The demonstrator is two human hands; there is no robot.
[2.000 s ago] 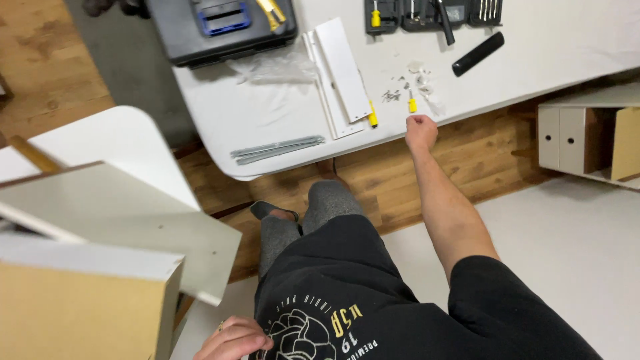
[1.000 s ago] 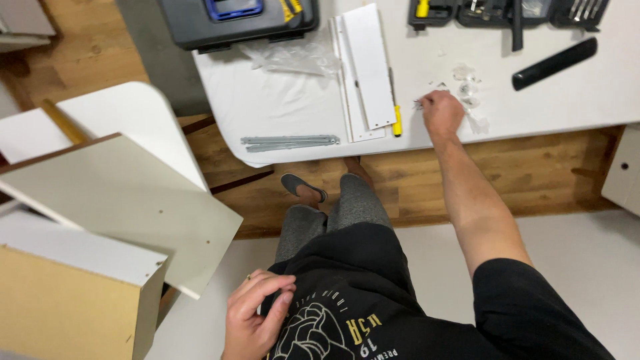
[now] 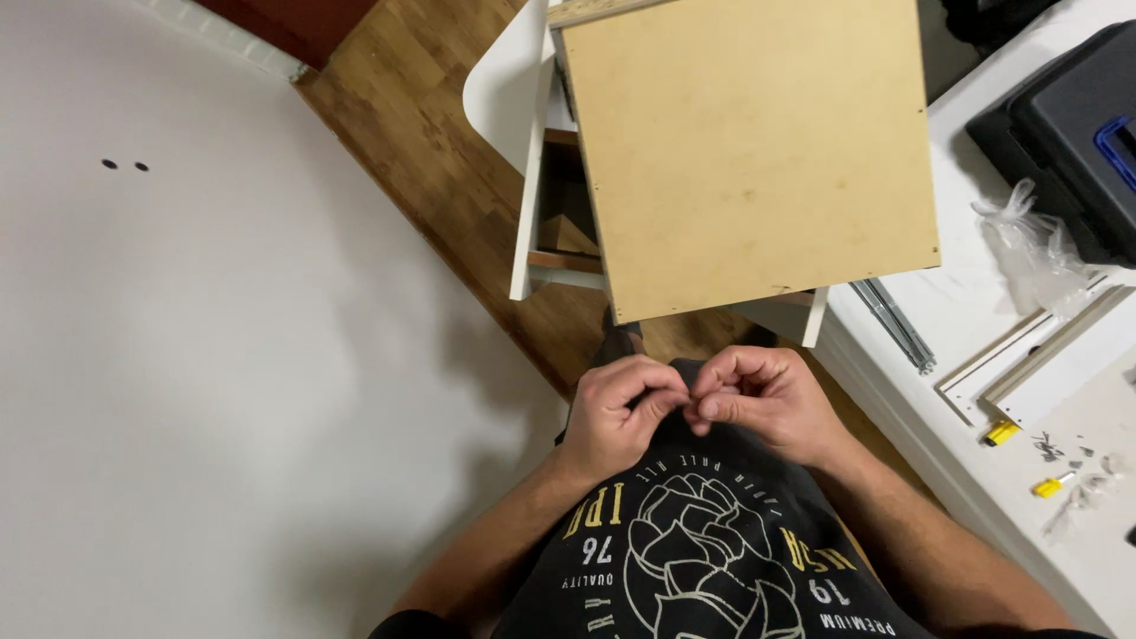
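My left hand [image 3: 626, 413] and my right hand [image 3: 768, 404] meet in front of my shirt, thumbs and fingertips pinched together. Whatever is between the fingertips is too small to make out. Just beyond them a wooden-backed drawer or cabinet [image 3: 754, 160] shows its tan board. To the right, on the white table [image 3: 958, 453], lie metal drawer slides [image 3: 895, 327], white panels [image 3: 1065, 346], a yellow-handled tool [image 3: 1001, 433], a smaller yellow-handled screwdriver [image 3: 1053, 486] and scattered screws [image 3: 1047, 446].
A black tool case [image 3: 1065, 133] and a crumpled clear plastic bag [image 3: 1034, 248] are on the table's far part. A white wall [image 3: 222, 355] rises close on my left. White panel edges [image 3: 815, 318] stick out under the tan board.
The view has swung far to the left. My right hand has left the small parts on the table and come together with my left hand before my body.
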